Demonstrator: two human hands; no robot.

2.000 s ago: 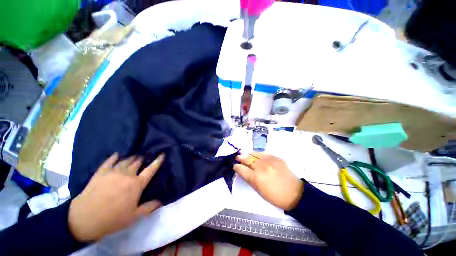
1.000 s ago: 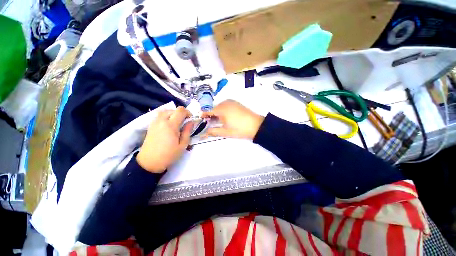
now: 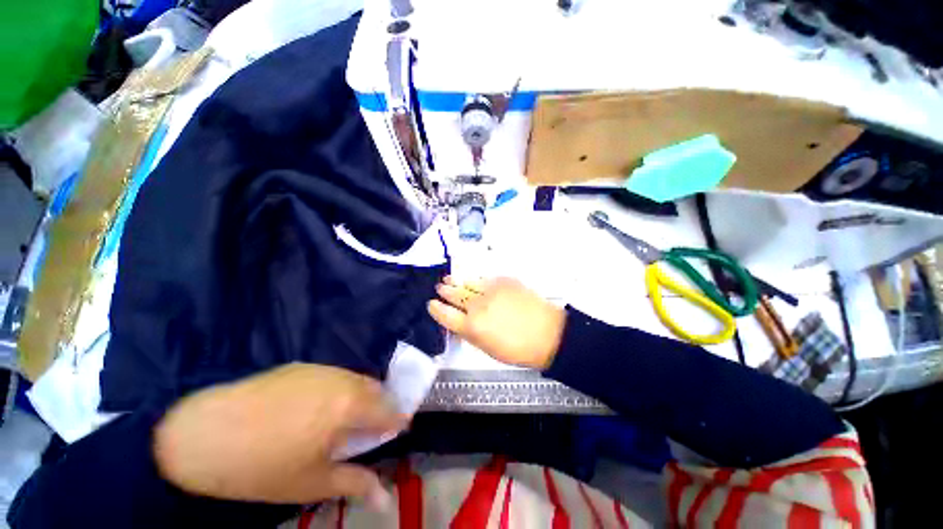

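A navy garment panel (image 3: 238, 227) lies left of the needle, its right edge by the presser foot (image 3: 443, 207). A narrow white curved strip (image 3: 398, 254) lies on it below the foot. My right hand (image 3: 507, 322) is palm down on the table, fingers slightly apart, fingertips touching the navy edge; its thumb is not distinct. My left hand (image 3: 279, 429) is blurred at the panel's front edge, thumb and fingers apart. A white cloth piece (image 3: 414, 374) runs beneath its fingers; whether they grip it is unclear.
The white sewing machine head (image 3: 641, 47) bears cardboard (image 3: 579, 139) and a mint-green block (image 3: 682, 167). Scissors (image 3: 691, 300) with yellow and green handles lie right of my right hand, beside orange-brown tools (image 3: 773, 329) and a checked scrap (image 3: 817, 351). Ruler tape (image 3: 517, 395) follows the table's front edge.
My left hand has moved from near the needle down and left to the front edge. The navy panel is spread wider, and a white curved strip shows on it. My right hand is lower beside the cloth.
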